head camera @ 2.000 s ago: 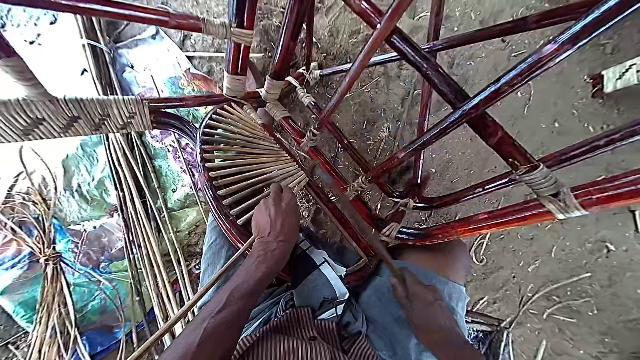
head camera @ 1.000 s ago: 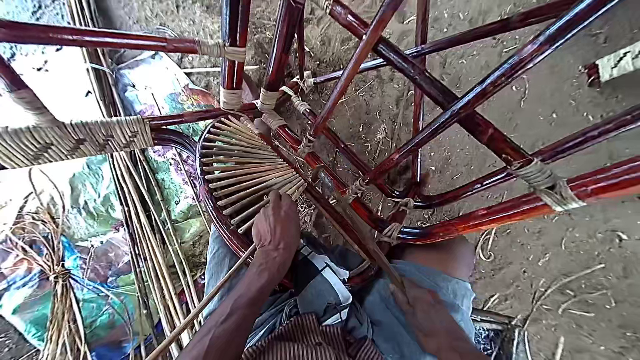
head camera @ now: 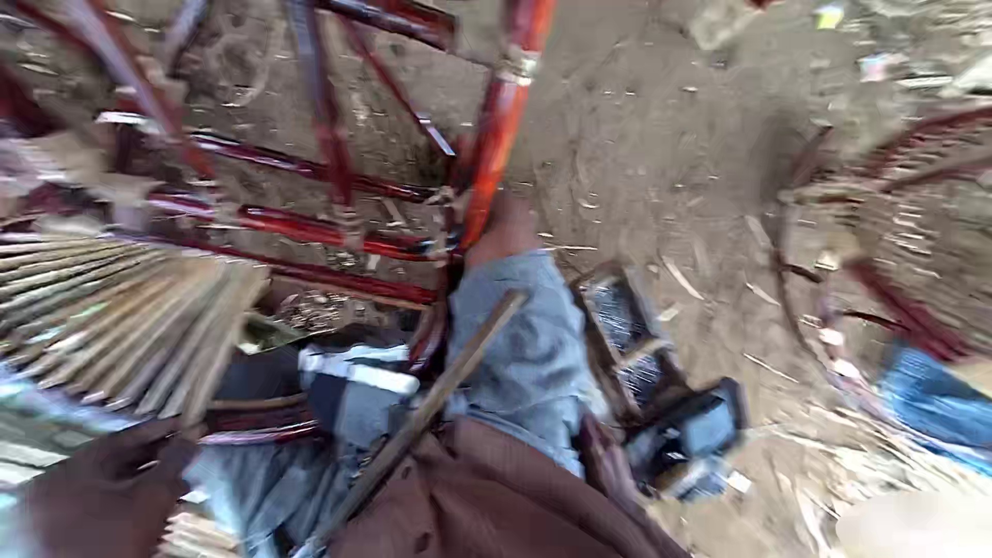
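Everything is blurred. My left hand point(head camera: 105, 484) is at the lower left, against the lower ends of the fanned cane rods point(head camera: 147, 318); its fingers cannot be made out. My right hand cannot be made out. A long flat wooden stick point(head camera: 434, 399) lies slantwise over my lap, its lower end by my brown shirt point(head camera: 480, 496). The red-brown lacquered cane frame point(head camera: 310, 225), with pale bindings at its joints, stands beyond my knees. One glossy red pole point(head camera: 504, 147) rises beside my blue-clad leg point(head camera: 527, 333).
On the ground right of my leg are an open wooden box point(head camera: 620, 341) and a dark object point(head camera: 690, 434) that I cannot identify. A curved reddish frame point(head camera: 783, 256) and blue cloth point(head camera: 930, 395) are farther right. Cane scraps point(head camera: 682, 279) litter the bare soil.
The view has swung strongly to the right and closer. The stick, earlier against the frame in my right hand, now lies across my lap. My left hand was on the rods' ends near the frame's middle.
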